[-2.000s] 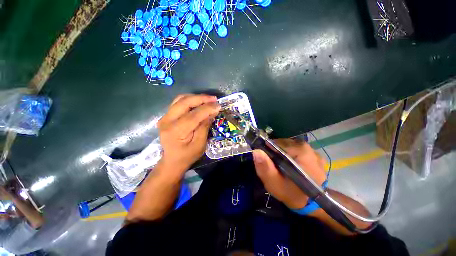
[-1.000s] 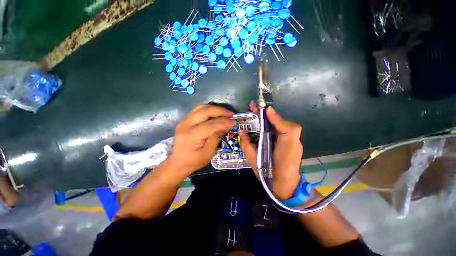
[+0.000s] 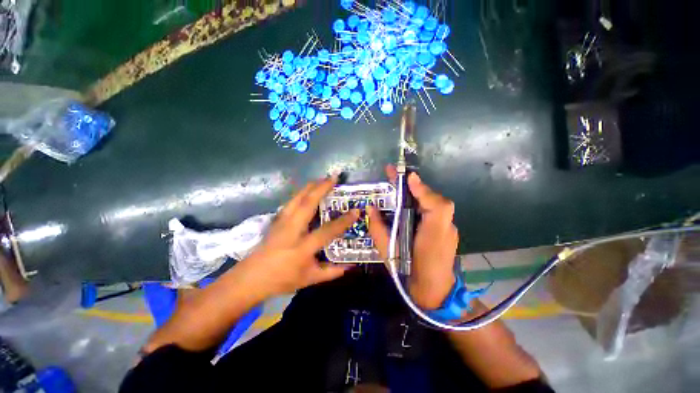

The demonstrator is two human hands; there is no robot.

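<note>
The open white square unit [image 3: 361,189] lies at the bench's front edge, its inner circuit board partly hidden by my fingers. My left hand [image 3: 307,234] lies over its left side, fingers spread onto the board and rim. My right hand [image 3: 430,238] holds the soldering iron [image 3: 407,142], which points up and away from the unit towards the blue discs; a finger of this hand also reaches onto the board. The blue discs [image 3: 387,57] with wire legs lie heaped beyond. The bagged white cord [image 3: 211,247] lies left of the unit.
A clear bag with blue contents [image 3: 84,129] lies at left by a rusty rail [image 3: 173,46]. A dark tray with thin wires [image 3: 589,146] is at right. The iron's cable [image 3: 506,307] loops over my right wrist. Part of another person's arm [image 3: 11,269] shows at far left.
The iron has swung from over the board to pointing up and away. My left hand has gone from pinching the unit's upper left to spread fingers across it. The view has shifted.
</note>
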